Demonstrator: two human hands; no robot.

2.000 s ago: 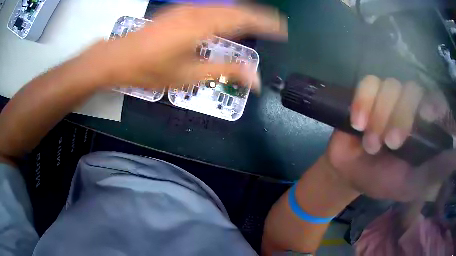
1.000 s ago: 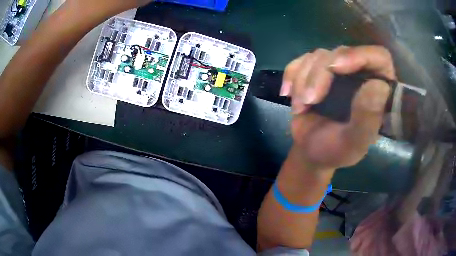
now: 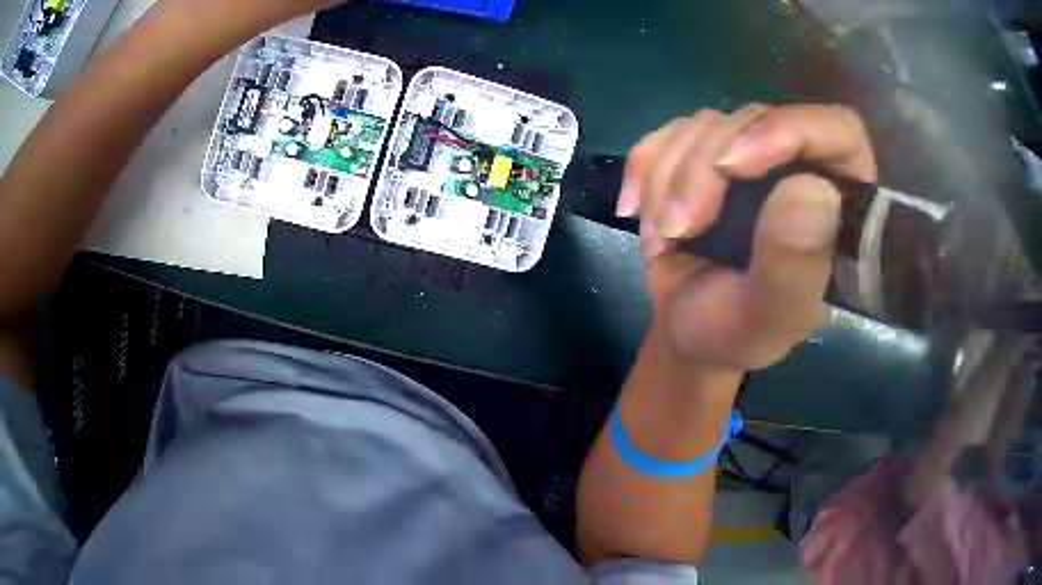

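Note:
Two white housings lie side by side, open side up: a left housing [image 3: 246,189] and a right housing [image 3: 457,234]. Each holds a green circuit board; the right board [image 3: 520,185] has a yellow transformer [image 3: 498,171], and red and dark wires run to a dark module [image 3: 415,149]. My right hand [image 3: 748,217] is closed round the black electric screwdriver [image 3: 851,229], to the right of the housings and not touching them; the driver bit is not visible. My left forearm reaches up past the left housing; my left hand is cut off by the top edge.
A blue bin [image 3: 469,6] shows at the top edge. Another housing [image 3: 57,51] is at the upper left. A white sheet [image 3: 171,229] lies partly under my left arm on the dark green bench [image 3: 457,326]. A pink-clad person [image 3: 914,526] shows at the lower right.
My left hand has left the housings and gone out past the top edge, uncovering both. My right hand has turned and moved left with the screwdriver. Over the last second, both housings shifted only slightly.

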